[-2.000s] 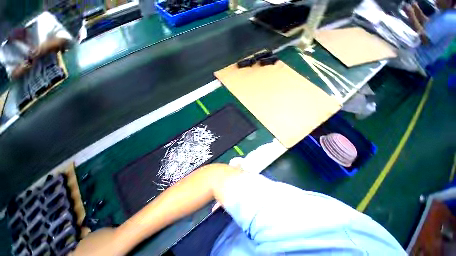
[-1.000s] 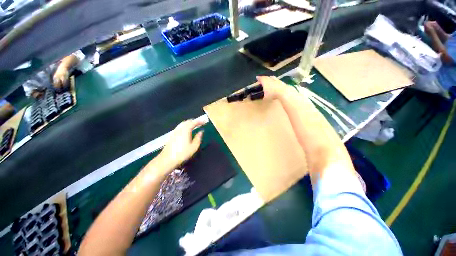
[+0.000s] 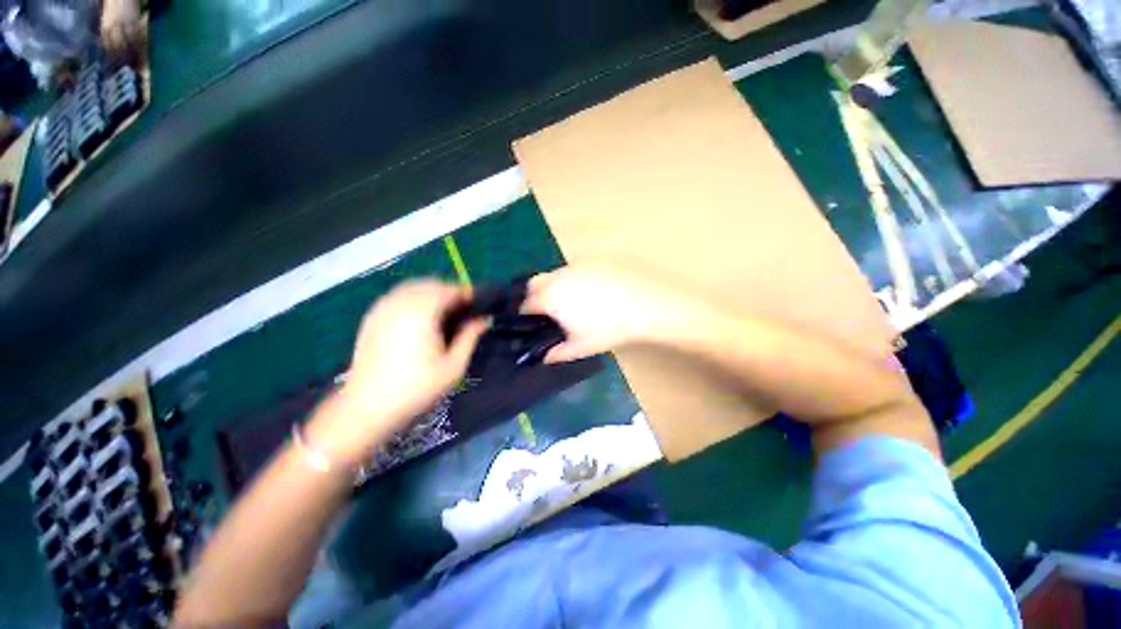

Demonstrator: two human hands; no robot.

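Observation:
My left hand (image 3: 412,344) and my right hand (image 3: 590,313) are close together over the parts mat, both holding black housings (image 3: 507,322). The hands are blurred, so the exact number of housings and how they touch cannot be told. The black parts mat (image 3: 277,430) lies under my hands and left forearm. The pile of silvery metal pins (image 3: 424,433) on it is partly hidden by my left hand and forearm. A bare tan cardboard sheet (image 3: 688,184) lies to the right, partly under my right forearm.
Rows of black housings (image 3: 92,492) stand on a board at the lower left, with small black parts (image 3: 184,492) beside it. The dark conveyor (image 3: 369,148) runs beyond the bench. White strips (image 3: 904,209) and another cardboard sheet (image 3: 1026,98) are at the right. Ragged white covering (image 3: 529,479) is near my lap.
My right hand has taken the black housings from the cardboard's far edge and brought them back over the mat. My left hand has moved down to meet it and now grips them too.

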